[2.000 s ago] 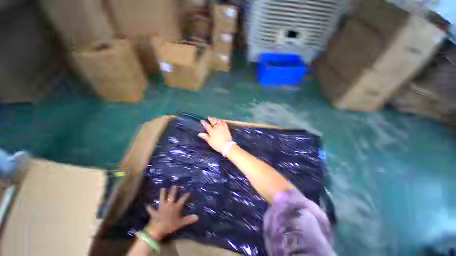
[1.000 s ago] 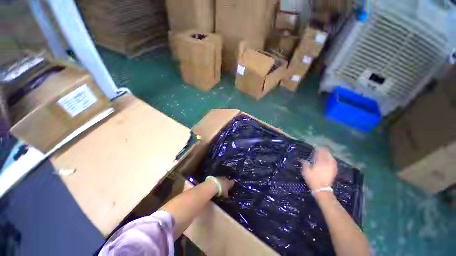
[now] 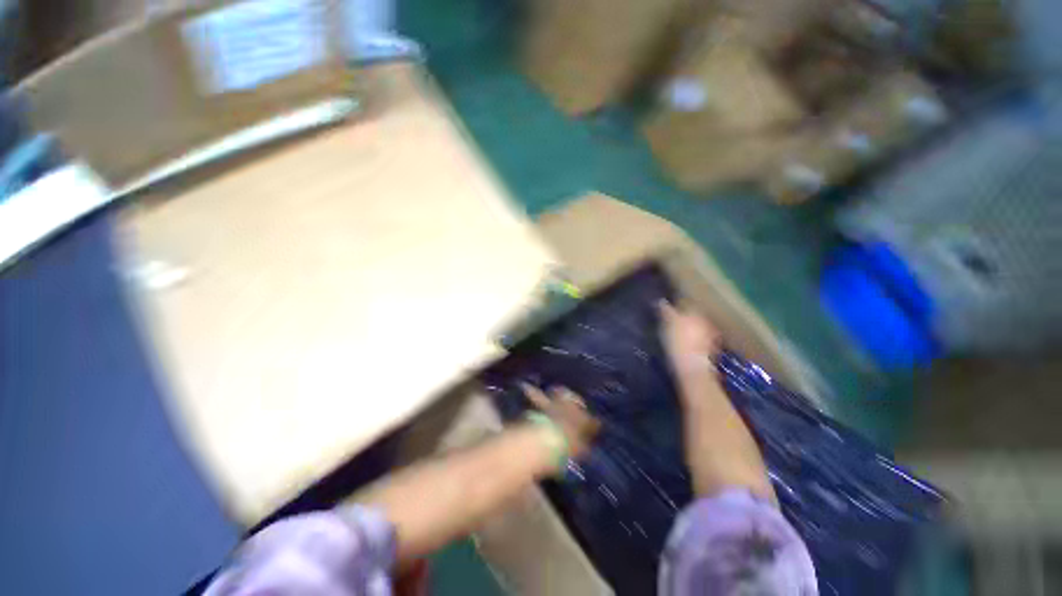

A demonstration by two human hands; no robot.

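A large open brown carton (image 3: 606, 224) stands low in front of me, filled with shiny black plastic wrap (image 3: 815, 448). My left hand (image 3: 567, 421) is over the near left part of the black contents, fingers spread. My right hand (image 3: 689, 334) is at the far side, near the carton's far wall, by the edge of a flatter dark piece (image 3: 606, 338). The frame is blurred, so I cannot tell whether either hand grips the plastic.
A tan cardboard-topped surface (image 3: 338, 268) is at the left, with a labelled carton (image 3: 117, 93) behind it. A dark mat (image 3: 82, 408) is at far left. Small cartons (image 3: 734, 105), a blue bin (image 3: 879, 303) and a grey slatted unit (image 3: 978, 221) stand on the green floor.
The view has turned left, bringing the tan surface closer. My left hand has moved further over the carton. My right hand has moved to the carton's far side, where a flatter dark patch now shows.
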